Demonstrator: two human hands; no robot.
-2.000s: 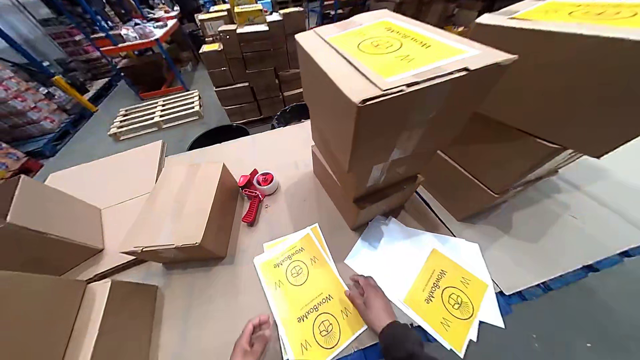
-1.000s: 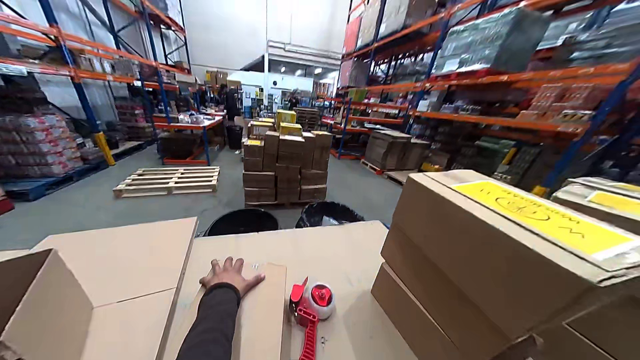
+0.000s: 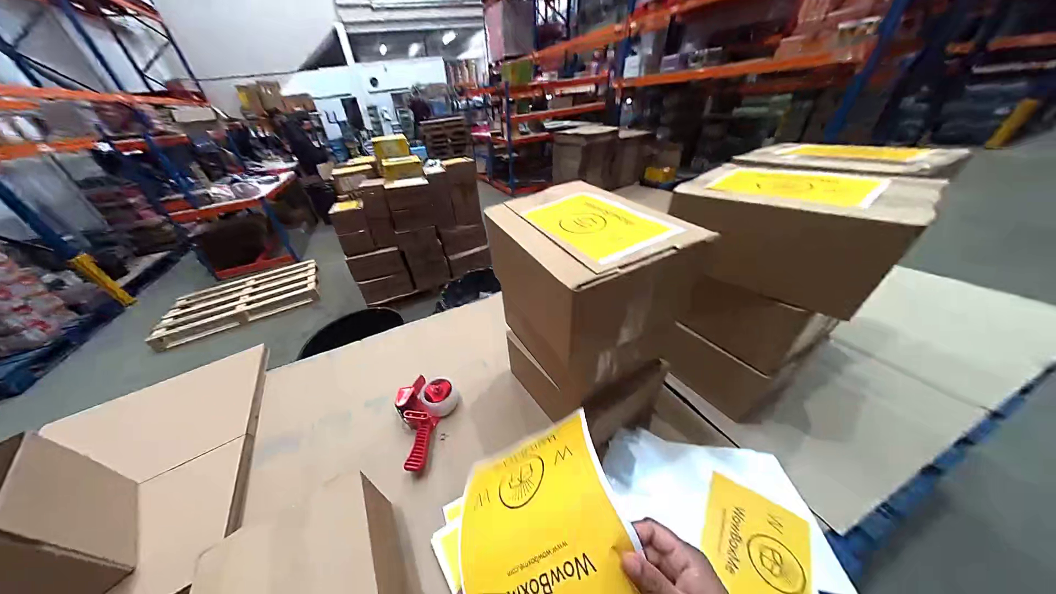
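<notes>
My right hand point(image 3: 670, 563) grips the right edge of a yellow printed sheet point(image 3: 536, 516), which is lifted and curved above more yellow sheets point(image 3: 448, 549) on the cardboard-covered table. My left hand is out of view. To the right of my right hand, another yellow sheet point(image 3: 755, 536) lies on white sheets point(image 3: 660, 470). A red tape dispenser point(image 3: 425, 421) with a roll of tape lies left of the stacked boxes. At the lower left is a cardboard box point(image 3: 289, 544) with a raised flap. A closed box point(image 3: 610, 305) with a yellow sheet on top stands on another box.
More stacked boxes point(image 3: 792, 239) with yellow sheets stand at the right. An open cardboard box point(image 3: 66, 511) is at the far left. Beyond the table are black bins point(image 3: 351, 328), a wooden pallet point(image 3: 239, 304), a pallet load of boxes point(image 3: 412, 227) and, farther back, people near racking.
My right hand now holds a yellow sheet lifted by its edge. The left hand, on a box a second ago, has left the view. A box flap at lower left now stands up.
</notes>
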